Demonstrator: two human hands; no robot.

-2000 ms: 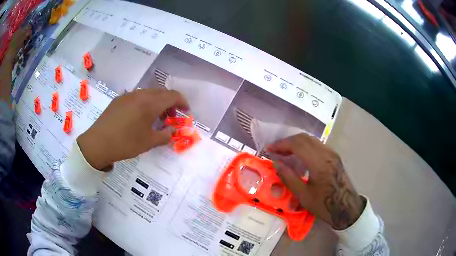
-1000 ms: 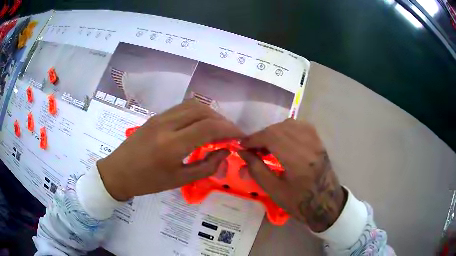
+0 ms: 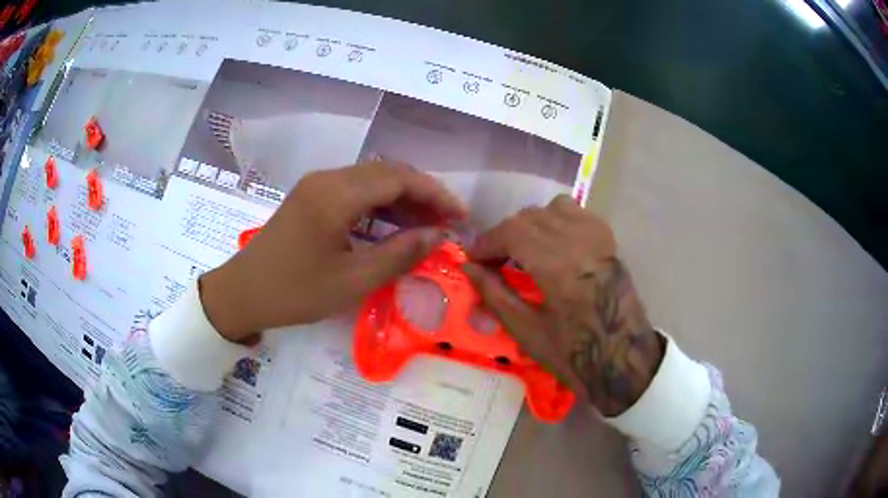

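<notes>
An orange-red controller shell (image 3: 386,336) is tilted above the printed sheet (image 3: 321,409), its grips towards me. My right hand (image 3: 555,297) grips the shell's top right part. My left hand (image 3: 331,243) is at the shell's top edge, thumb and fingers close together there; whether a small piece is between them is hidden. Another orange-red piece (image 3: 249,236) shows partly behind my left hand on the sheet. Several small orange-red pieces (image 3: 94,189) lie in a loose group on the sheet's left part.
The dark green conveyor belt (image 3: 721,107) runs along the back and right. A beige bench cover (image 3: 721,292) lies right of the sheet. Yellow-orange small parts (image 3: 44,56) lie at the far upper left.
From two seconds ago, my left hand has brought a small piece from the sheet's middle to the shell. The shell is lifted and shifted left in view. In the last second, my left fingers moved slightly up.
</notes>
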